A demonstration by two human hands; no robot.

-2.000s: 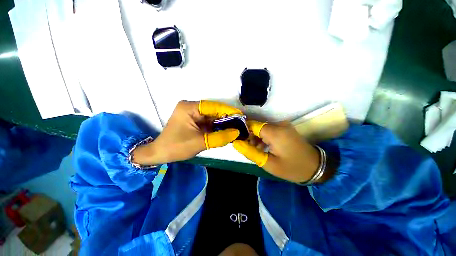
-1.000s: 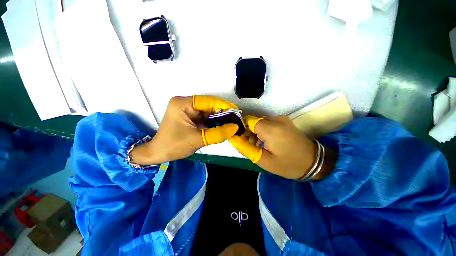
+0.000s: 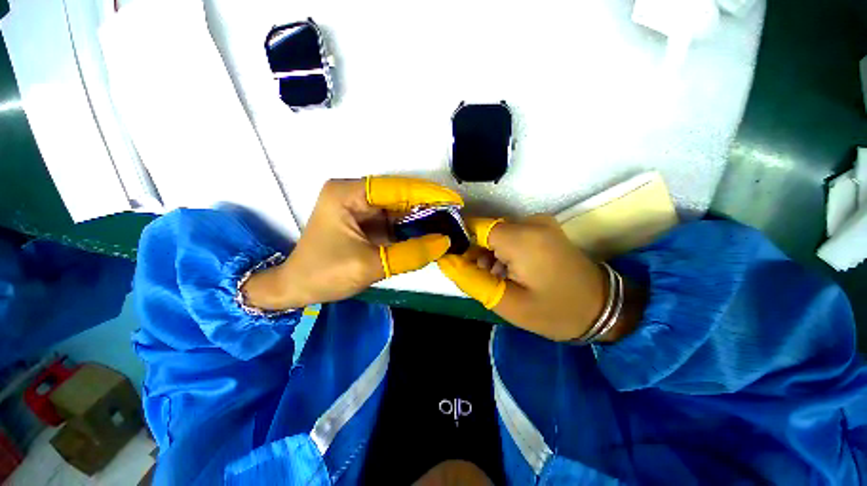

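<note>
My left hand [image 3: 333, 237], with yellow finger cots on thumb and forefinger, grips a smartwatch head [image 3: 435, 228] by its edges, above the near edge of the bench. The watch is tilted, and its black face and silver rim show in part. My right hand [image 3: 542, 275], also with yellow cots, is at the watch's right side with its fingertips close to or on the rim. Whether it pinches a cloth is hidden. A second watch head [image 3: 482, 142] lies on the white foam mat [image 3: 390, 104] just beyond my hands. A third, with a white line across it, [image 3: 299, 65] lies farther left.
A pale-yellow pad [image 3: 623, 216] lies by my right forearm. Long white sheets [image 3: 181, 104] lie at the left. White wipes [image 3: 677, 17] lie at the back right, and more crumpled white pieces [image 3: 846, 220] are at the far right on the green bench [image 3: 784, 180]. A cardboard box [image 3: 95, 418] is low left.
The view has shifted, so the mat and lying watches appear slightly higher and to the left than at first. The held watch has tilted slightly; both hands keep nearly the same pose around it.
</note>
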